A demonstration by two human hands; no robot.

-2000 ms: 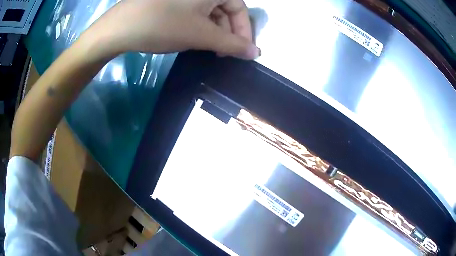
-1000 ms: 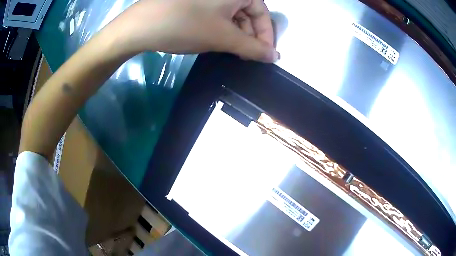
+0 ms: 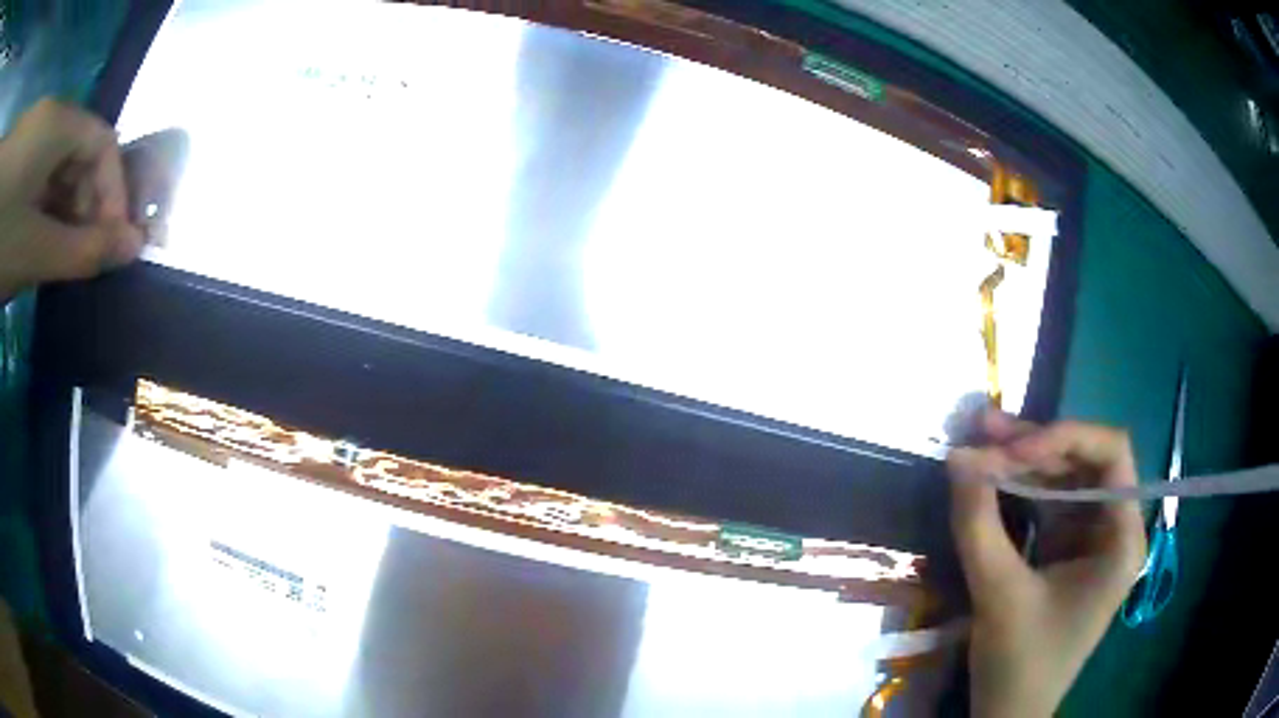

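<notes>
Two shiny silver-white display modules, the upper one (image 3: 421, 183) and the lower one (image 3: 491, 631), lie in a black tray (image 3: 463, 386). My left hand (image 3: 70, 197) has its fingertips closed at the upper module's lower left corner; whether it pinches something is hard to see. My right hand (image 3: 1052, 519) is at that module's lower right corner, pinching a narrow white tape strip (image 3: 1206, 485) that trails off to the right. Thin gold flex cable (image 3: 992, 330) runs along the upper module's right end.
Blue-handled scissors (image 3: 1153, 578) lie on the green mat (image 3: 1122, 309) to the right of the tray, blades pointing up. A ribbed whitish rail (image 3: 1094, 98) curves across the upper right. A coppery strip (image 3: 533, 502) with a green patch edges the lower module.
The view has swung right. My left hand is now at the left edge, still at the module's corner. My right hand, the tape strip and the scissors have come into view.
</notes>
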